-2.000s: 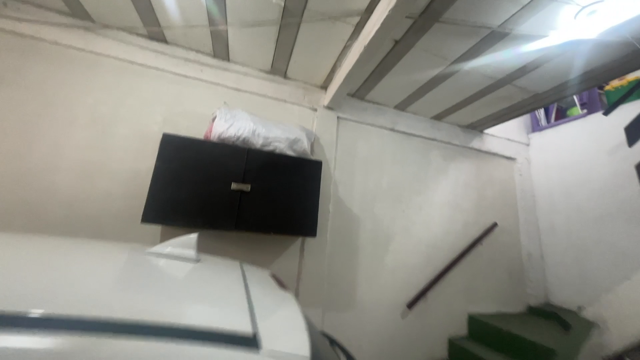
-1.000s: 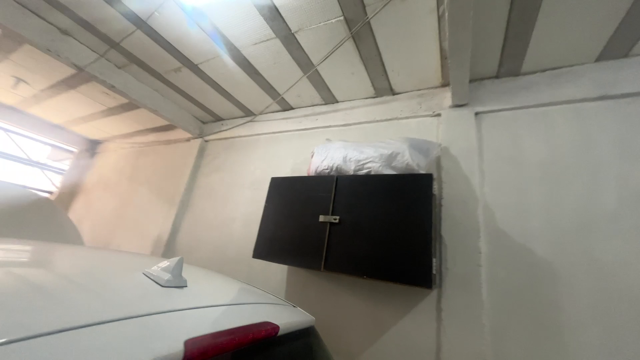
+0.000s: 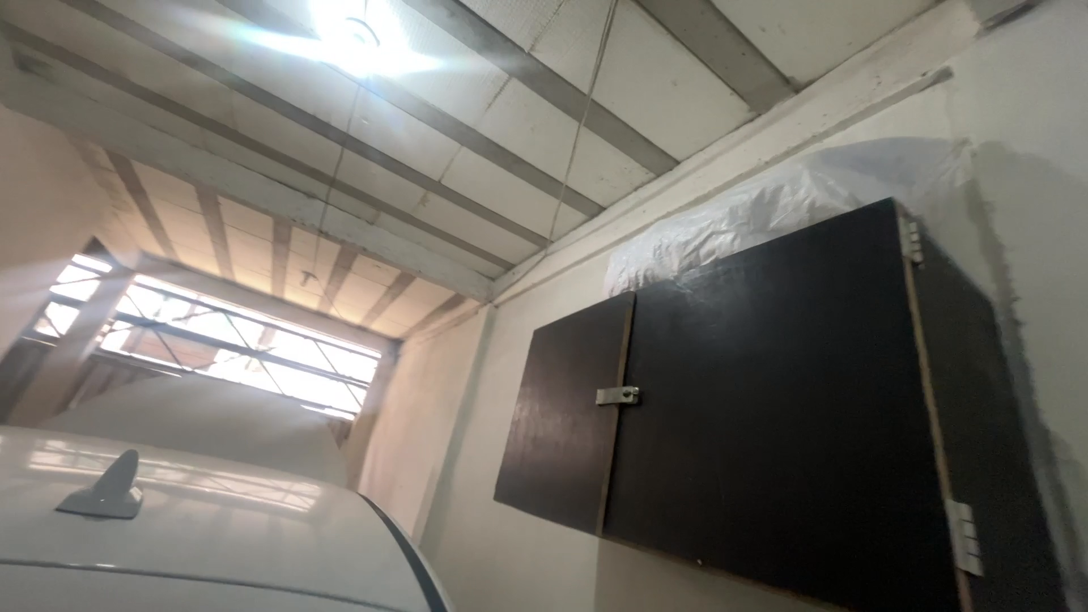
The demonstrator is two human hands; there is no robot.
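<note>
Neither my left hand nor my right hand is in view. A black two-door wall cabinet [image 3: 765, 408] hangs on the pale wall at the right, its doors closed. A metal hasp latch [image 3: 618, 396] bridges the seam between the doors, and metal hinges [image 3: 966, 537] show along the right door's edge. On top of the cabinet lies a bundle wrapped in clear or whitish plastic [image 3: 722, 225].
A white car's roof [image 3: 212, 527] with a fin antenna [image 3: 106, 489] fills the lower left. Behind it is a barred window opening [image 3: 238, 340]. A lit lamp [image 3: 357, 38] and a thin hanging cord [image 3: 582, 119] are at the beamed ceiling.
The view has swung left and come closer to the cabinet, which now spans the right side. The stairs and dark handrail seen two seconds ago are out of view.
</note>
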